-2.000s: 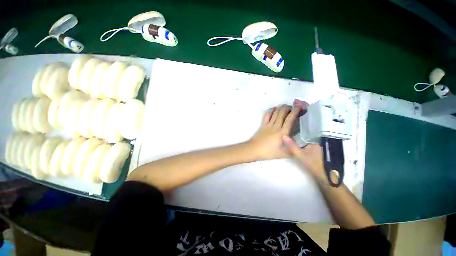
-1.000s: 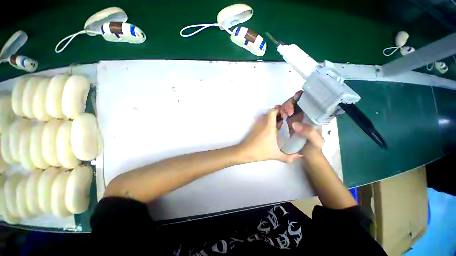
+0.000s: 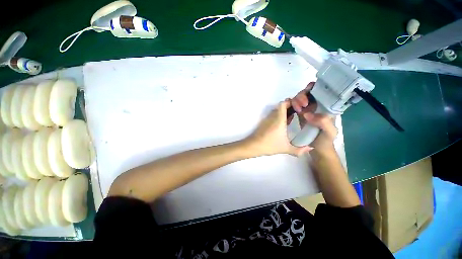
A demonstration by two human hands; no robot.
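The light-grey glue gun (image 3: 337, 83) is held over the right part of the white board. My right hand (image 3: 319, 124) is closed around its grey handle (image 3: 305, 135). My left hand (image 3: 276, 132) also grips the handle and trigger area from the left. The white cartridge (image 3: 310, 52) points up and left. The thin nozzle tip meets the near end of a striped body (image 3: 266, 31) on the green belt; whether it touches is unclear. A cream cap (image 3: 249, 6) and a cord loop (image 3: 215, 22) lie beside that body. The black plunger rod (image 3: 377, 107) sticks out behind the gun.
More striped bodies (image 3: 134, 27) with cream caps lie along the belt (image 3: 175, 35). Cream oval blanks (image 3: 76, 144) stand in three rows at left. The white board (image 3: 177, 106) lies under my forearms. A grey metal bar (image 3: 430, 44) crosses at right. A carton (image 3: 405, 202) stands below the bench.
The gun has swung from upright to tilted left, its nozzle now by a striped body. My left hand has moved onto the handle. The view has shifted right.
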